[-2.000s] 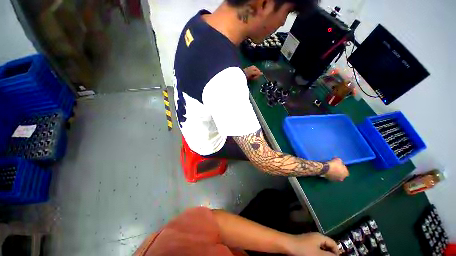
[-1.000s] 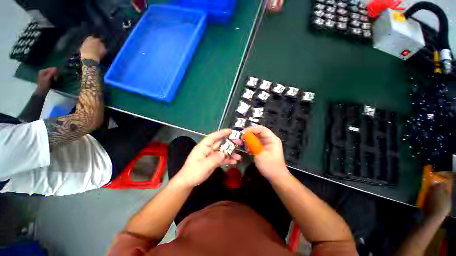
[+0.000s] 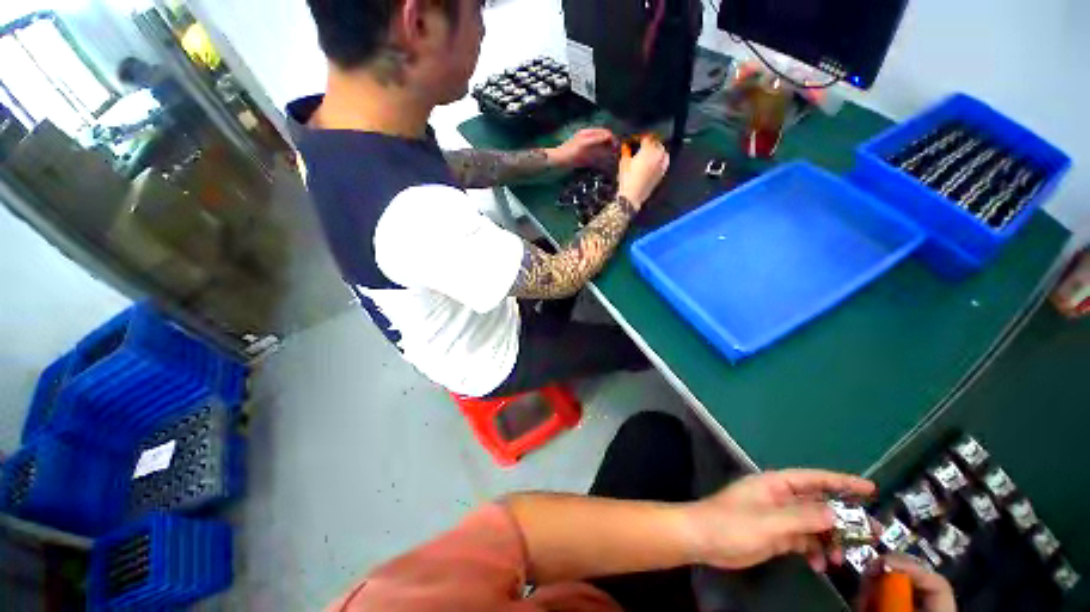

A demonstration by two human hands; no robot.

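My left hand (image 3: 765, 516) is at the lower right, over the table's front edge. Its fingers are closed on a small white-topped module (image 3: 850, 519). Another white-faced piece (image 3: 861, 556) shows just below; I cannot tell whether it is held. My right hand (image 3: 930, 588) is cut off by the bottom edge, close to the left hand. A bright orange piece (image 3: 895, 592) is at its fingers; whether it is worn or gripped is unclear. A black tray with white-topped modules (image 3: 971, 452) lies on the green mat beside the hands.
An empty shallow blue tote (image 3: 777, 257) lies ahead on the green table (image 3: 825, 407). A blue tote (image 3: 956, 245) with rows of dark parts stands behind it. A neighbour (image 3: 442, 281) sits on a red stool (image 3: 522, 421), handling small parts. Stacked blue totes (image 3: 120, 371) stand on the floor at the left.
The view has swung left from the trays, so both my hands now sit at the lower right. The module stays at my left fingers. The neighbour's hands are now together over the dark parts.
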